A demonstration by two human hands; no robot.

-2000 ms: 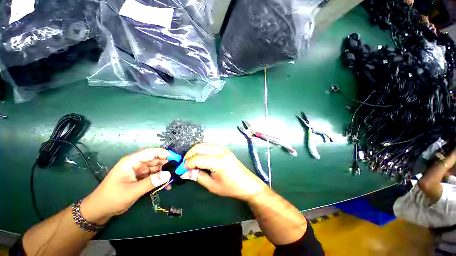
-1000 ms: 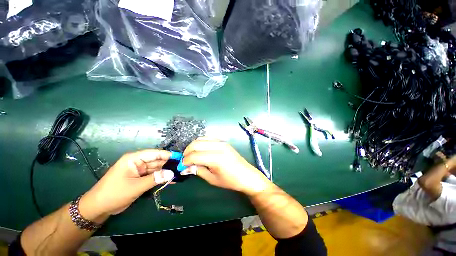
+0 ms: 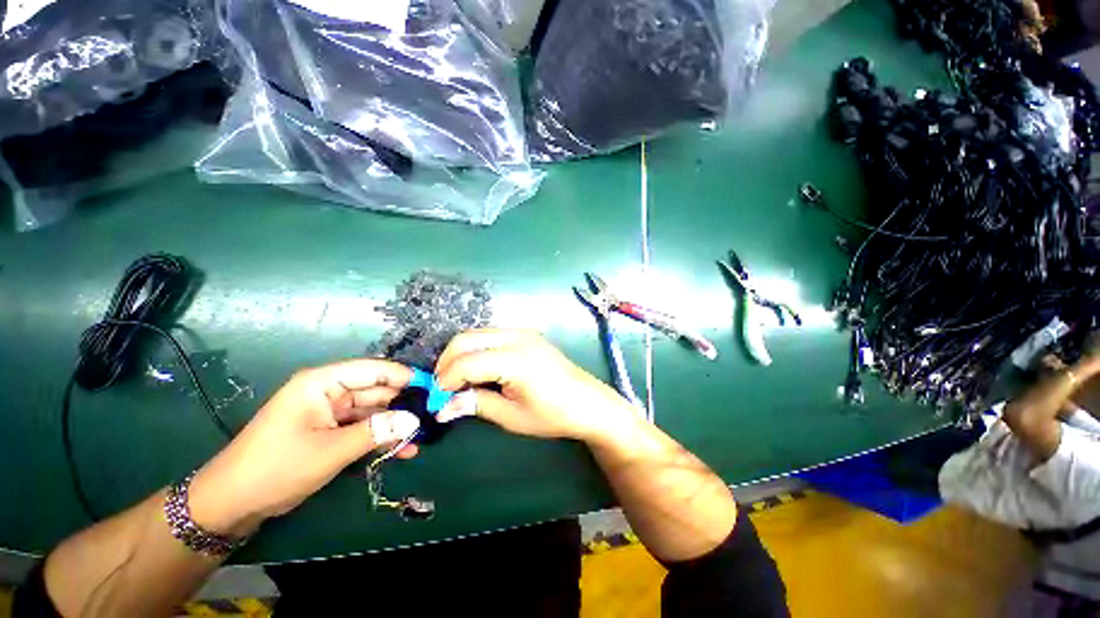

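My left hand and my right hand meet at the bench's near side, blue cots on the fingertips. Between them they hold a small black housing, mostly hidden by the fingers. Thin pale and yellow lead wires hang below it, ending in a small dark part. A coiled black cable lies to the left, and its lead runs towards my left hand. A loose heap of tiny dark grey pieces lies just beyond my fingers.
Red-and-blue cutters and smaller green-handled pliers lie to the right on the green bench. Clear plastic bags of black parts stand at the back. A tangled black cable heap is far right, beside another person's arm.
The view has shifted slightly. Both hands stay together on the housing with small finger movements. The hanging wires and their end part have swung a little. The other person's arm has moved slightly.
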